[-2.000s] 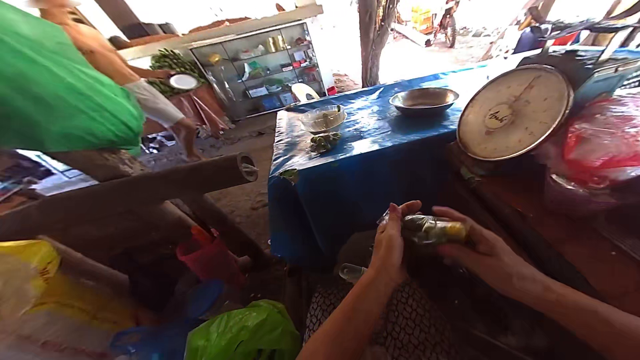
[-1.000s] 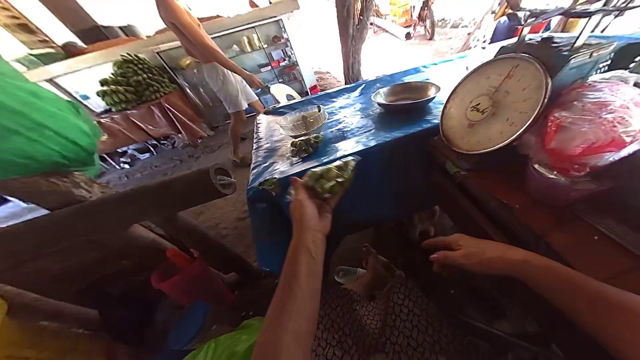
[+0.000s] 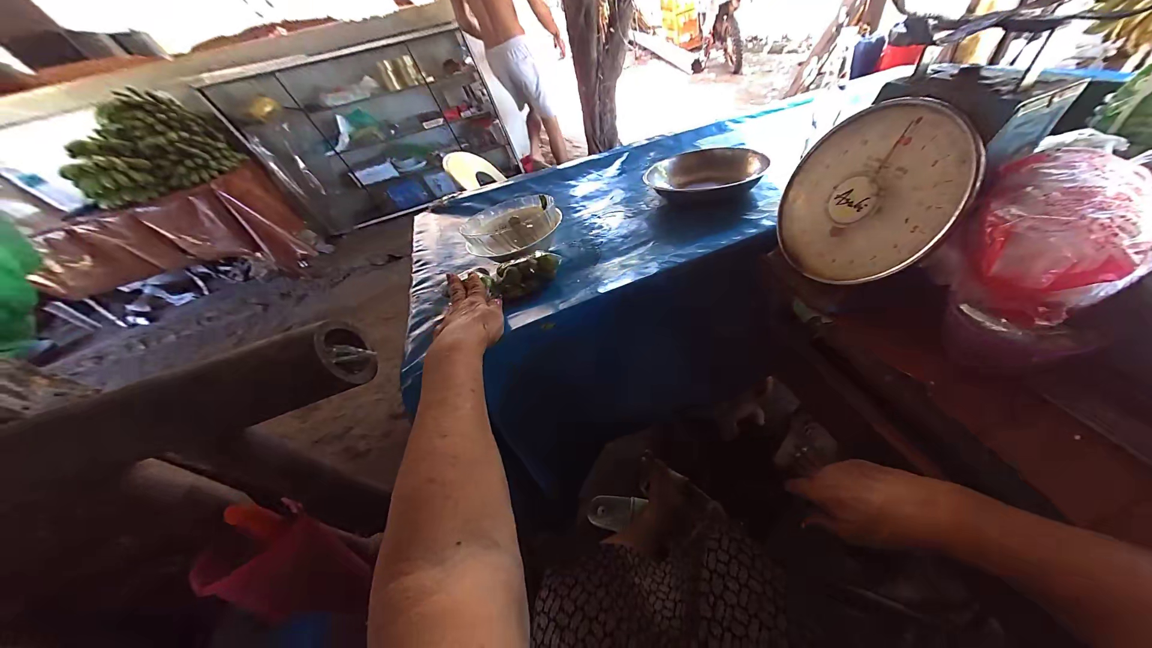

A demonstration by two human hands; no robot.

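My left hand reaches to the near left corner of the blue-covered table, its fingers at a clear pack of green produce. Whether the fingers grip the pack is not plain. Just behind the pack is a clear bowl, and a metal bowl stands farther right. Low at the right, my right hand is in shadow, its fingertips near a dim, clear plastic thing; a grip on it cannot be made out.
A dial scale stands at the right, beside a clear plastic bag with red contents. A thick dark pipe juts in from the left, above a red plastic container. Green bananas and a person are beyond the table.
My left hand has moved from in front of the table, where it held up a pack of green produce, to the table's corner. The person in the background has moved right.
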